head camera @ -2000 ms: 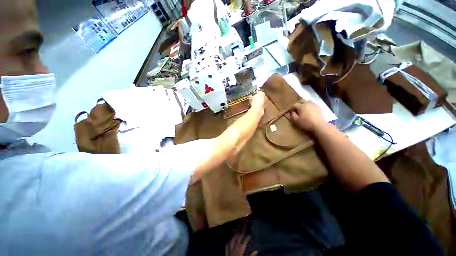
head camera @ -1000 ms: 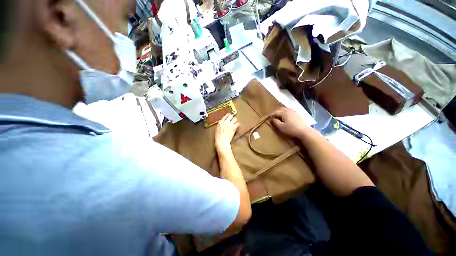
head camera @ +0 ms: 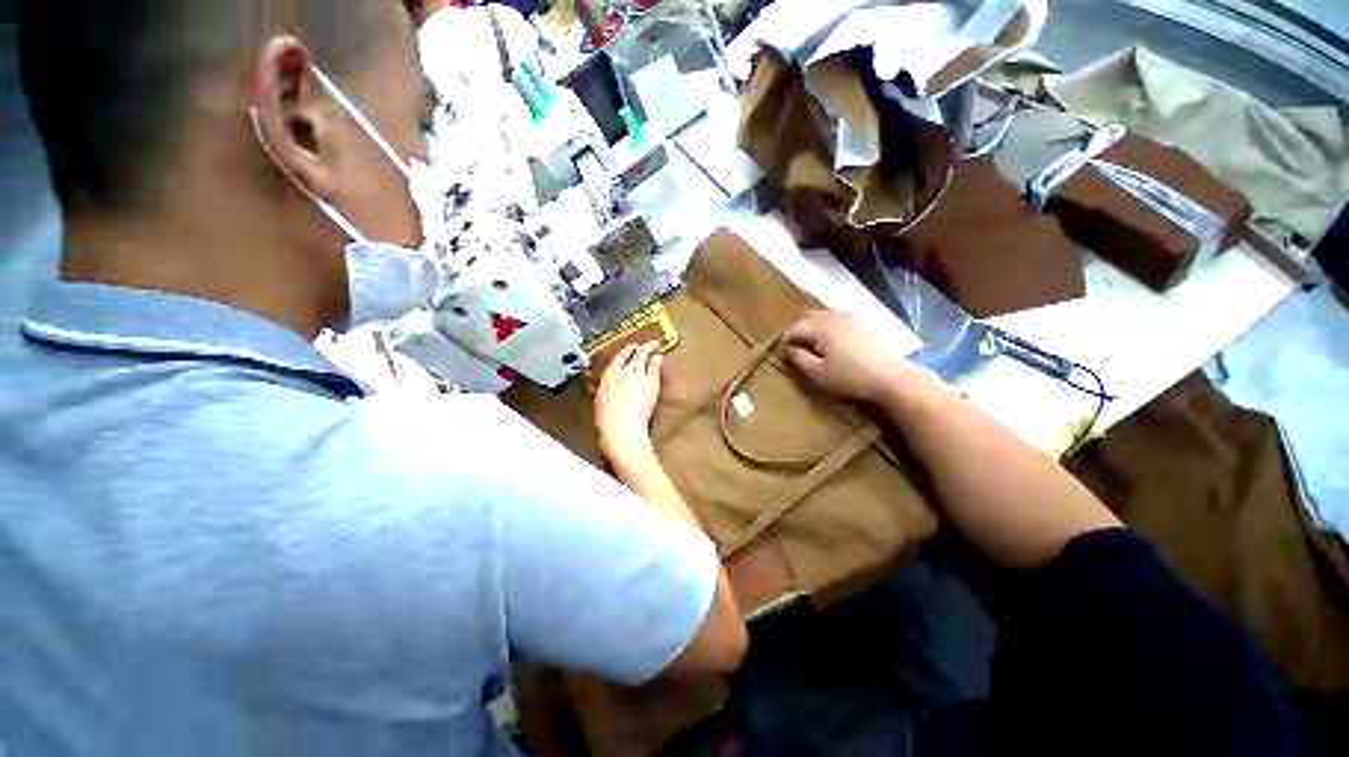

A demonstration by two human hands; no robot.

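The brown bag body panel (head camera: 799, 510) lies before me, its far edge at the sewing machine (head camera: 511, 318). A reddish-brown patch (head camera: 633, 334) sits in the yellow clamp frame (head camera: 651, 317) under the machine head. My right hand (head camera: 836, 355) rests on the panel's right side, fingers curled on the bag handle (head camera: 758, 453), which loops round a small pale label (head camera: 743, 404). Another person's hand (head camera: 630, 388) lies flat at the patch's near edge. My left hand cannot be made out.
A person in a light blue shirt (head camera: 340, 547) and mask leans in from the left. Right of the machine are brown cut pieces (head camera: 991, 244), a tied brown bundle (head camera: 1139, 207) and a thin dark tool (head camera: 1043, 360) with a looped cord. Brown fabric (head camera: 1235, 518) hangs at lower right.
The other person leans further in; their hand has drawn back from the clamp to the patch's near edge. The patch now shows framed in yellow. My right hand stays at the handle.
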